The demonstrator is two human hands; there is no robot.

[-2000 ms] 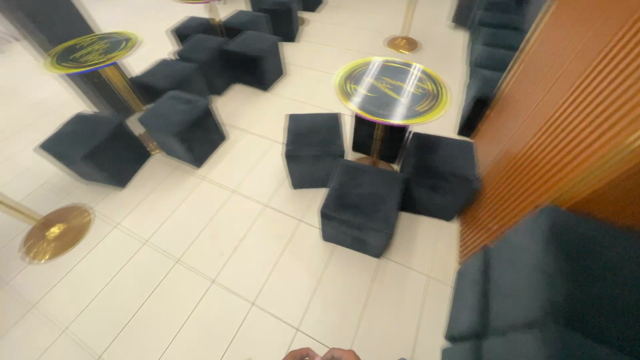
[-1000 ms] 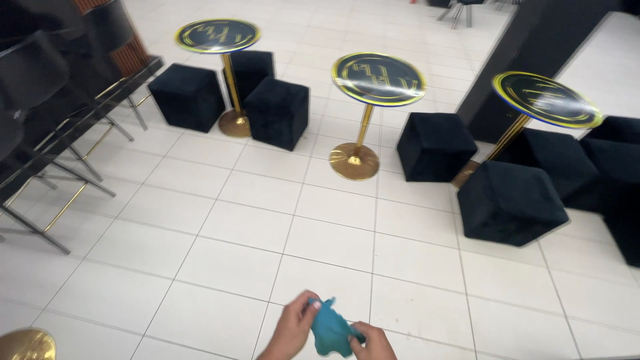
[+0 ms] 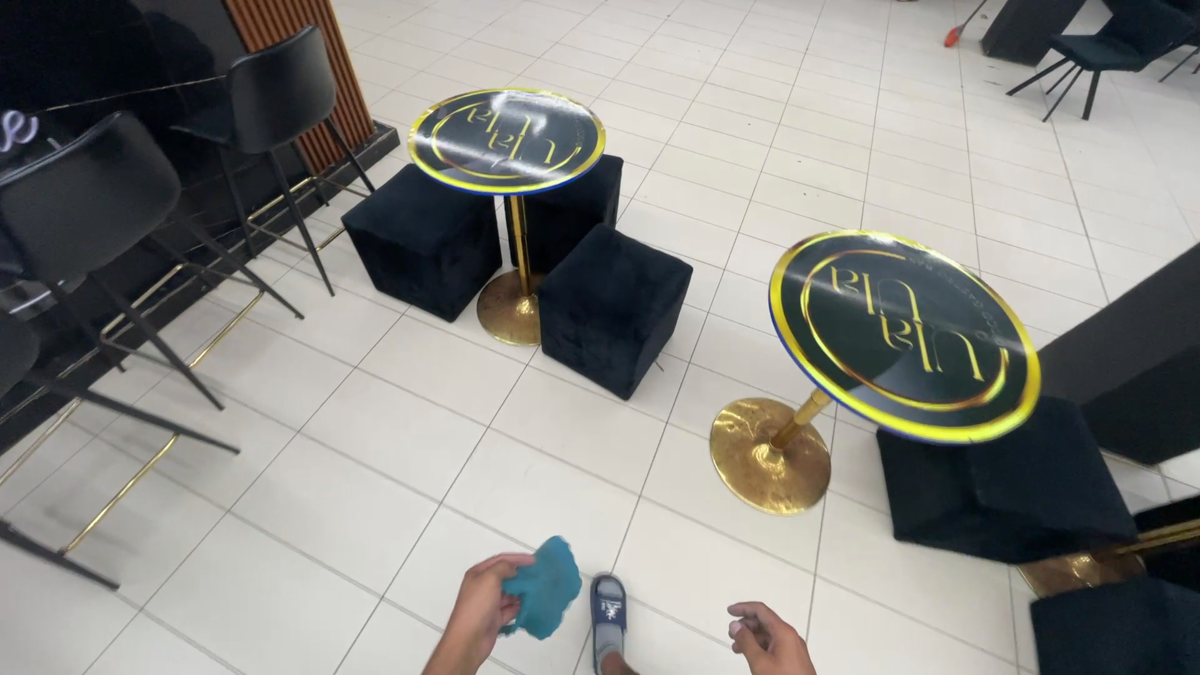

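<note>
A crumpled teal cloth is pinched in my left hand, low in the view and left of my foot in a dark slide sandal. My right hand is apart from it at the bottom right, fingers slightly curled and holding nothing. Ahead on the right stands a round black table with a yellow rim and a gold base. Farther off to the left is a similar round table with dark velvet cube stools around its gold post.
Black bar stools with thin legs and gold footrests line a dark counter on the left. Another dark cube stool sits beside the near table, by a black pillar. A dark chair stands at the far right. White tiles cover the floor.
Both hands were together at the cloth one second ago; my right hand has let go and moved away to the right. The view has turned a lot, and the tables look nearer.
</note>
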